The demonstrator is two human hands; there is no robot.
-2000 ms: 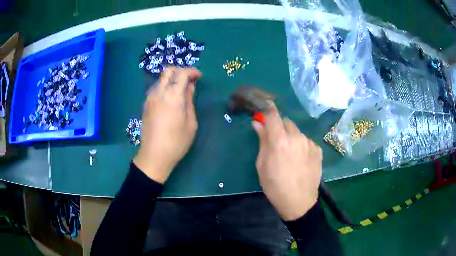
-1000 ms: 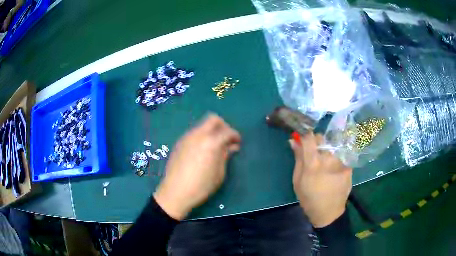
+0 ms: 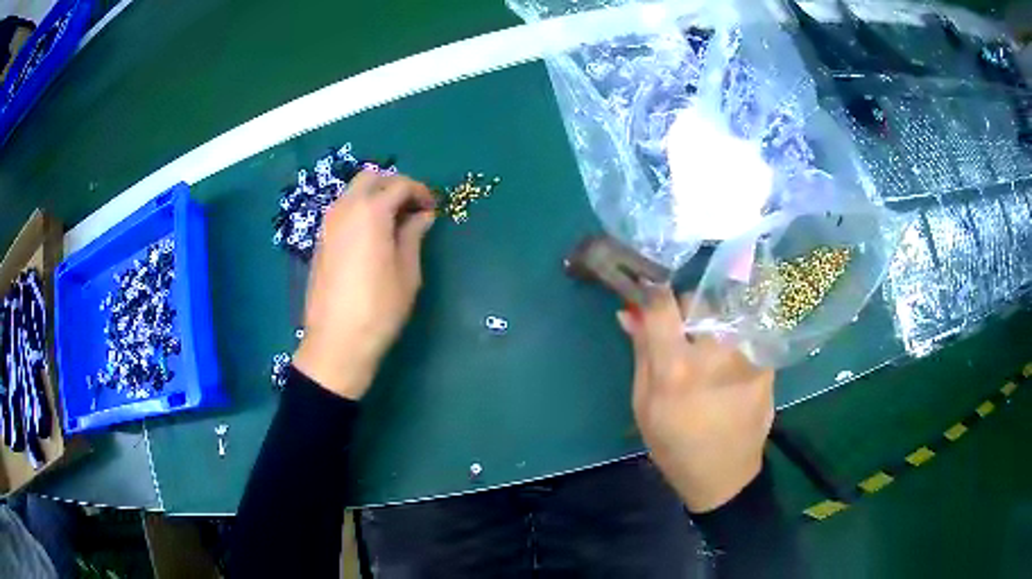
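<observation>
My right hand point(image 3: 704, 407) is closed around the hammer point(image 3: 617, 269) close to its brown head, held at the right by the clear bag. My left hand point(image 3: 368, 266) reaches over the bench, its fingertips at the left edge of a small heap of brass pieces point(image 3: 466, 199); whether they pinch a piece cannot be seen. A pile of black pieces and silver plates point(image 3: 306, 213) lies behind and left of my left hand, partly covered. One silver plate point(image 3: 496, 323) lies alone between my hands. A smaller cluster point(image 3: 281, 370) shows beside my left wrist, mostly hidden.
A blue bin point(image 3: 204, 305) of black-silver pieces stands left, beside a cardboard box point(image 3: 51, 255). A large clear bag point(image 3: 611, 147), a bag of brass pieces point(image 3: 809, 288) and a silvery packing sheet point(image 3: 962, 260) lie right. Small stray parts lie near the front edge.
My left hand has moved from mid-bench up and left to the brass heap. A single plate now shows where that hand was. The right hand still holds the hammer; the view has shifted slightly.
</observation>
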